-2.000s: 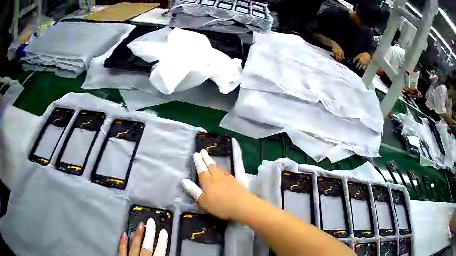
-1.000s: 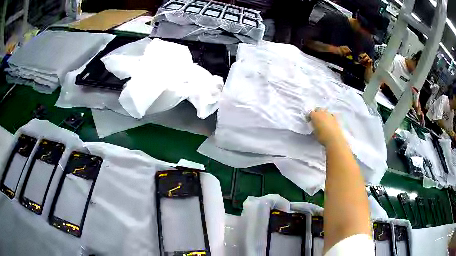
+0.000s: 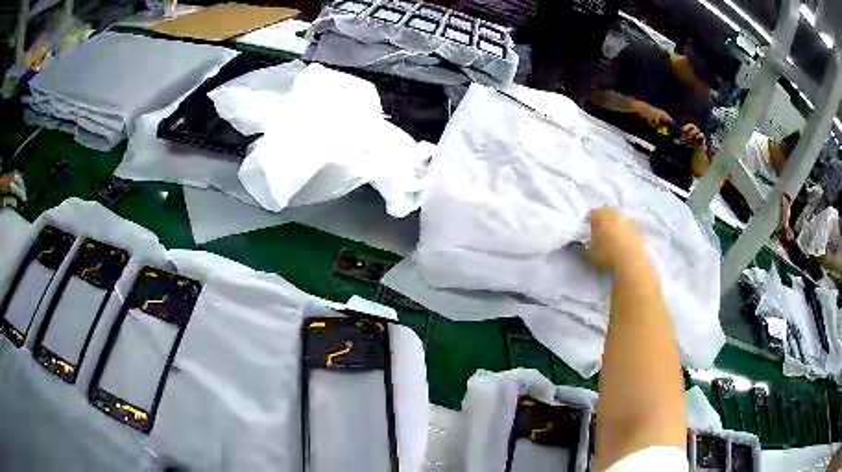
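My right hand [image 3: 614, 241] is blurred and lies at the white sheets over the covered stack [image 3: 517, 175]; its fingertips meet a fold, and whether they grip it I cannot tell. My left hand is not in view. Three black phone frames [image 3: 148, 346] lie in a row on the pale cloth-lined tray [image 3: 235, 341] at left. Another phone frame [image 3: 346, 346] lies apart near the tray's right end, cut off by the bottom edge. More phone frames [image 3: 549, 419] sit in a second lined tray at lower right, partly hidden by my forearm.
A crumpled white liner [image 3: 318, 129] lies on a black tray [image 3: 198, 120]. Layered sheets [image 3: 120, 78] and a cardboard sheet [image 3: 222, 20] are at back left. Dark parts [image 3: 360, 265] lie on the green surface. Pale metal posts [image 3: 752, 120] and other workers are at right.
My right hand left the phone frame and reached out to the covered stack. My left hand went out of view at the bottom. A dark part now shows on the green surface mid-view.
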